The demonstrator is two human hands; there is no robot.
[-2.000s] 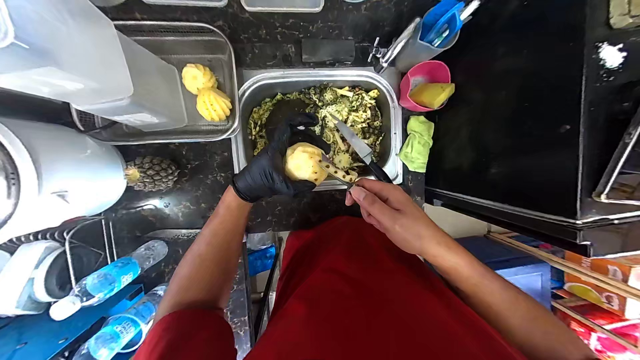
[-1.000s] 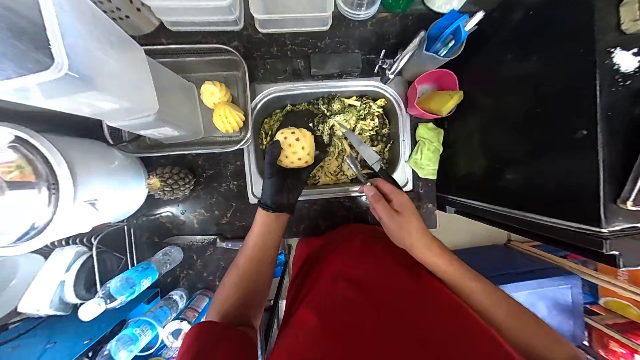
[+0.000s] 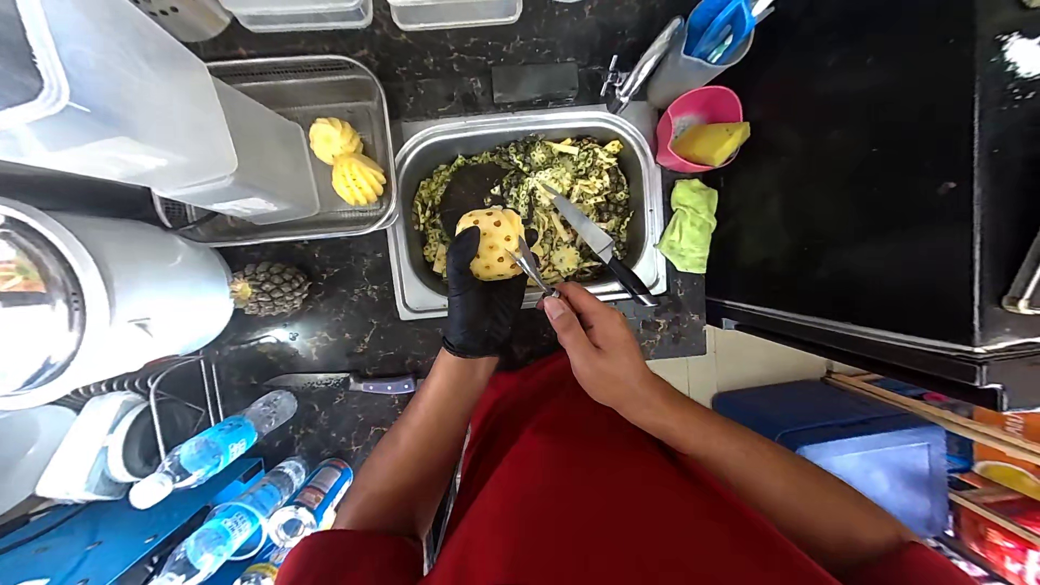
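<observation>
My left hand [image 3: 486,305], in a black glove, holds a peeled pineapple [image 3: 490,244] dotted with brown eyes over the near edge of a steel sink [image 3: 402,244]. My bare right hand [image 3: 597,337] grips a small metal two-pronged tool [image 3: 532,266], whose tips are at the fruit's right side. Pineapple peelings [image 3: 561,171] fill much of the sink. A black-handled knife [image 3: 593,236] lies across them, its handle over the near rim. Two carved pineapples [image 3: 357,179] sit in a steel tray [image 3: 387,146] at left. An unpeeled pineapple [image 3: 270,288] lies on the counter.
A purple-handled knife [image 3: 382,384] lies near my left forearm. Right of the sink are a pink cup [image 3: 703,106] with a yellow sponge [image 3: 713,144], a green cloth [image 3: 691,226] and a faucet [image 3: 646,65]. Plastic bottles [image 3: 215,443] lie at lower left.
The pineapple was turned in my left hand and held apart from the tool one second ago; now the tool's tips are at its side. Two seconds ago they were close together too.
</observation>
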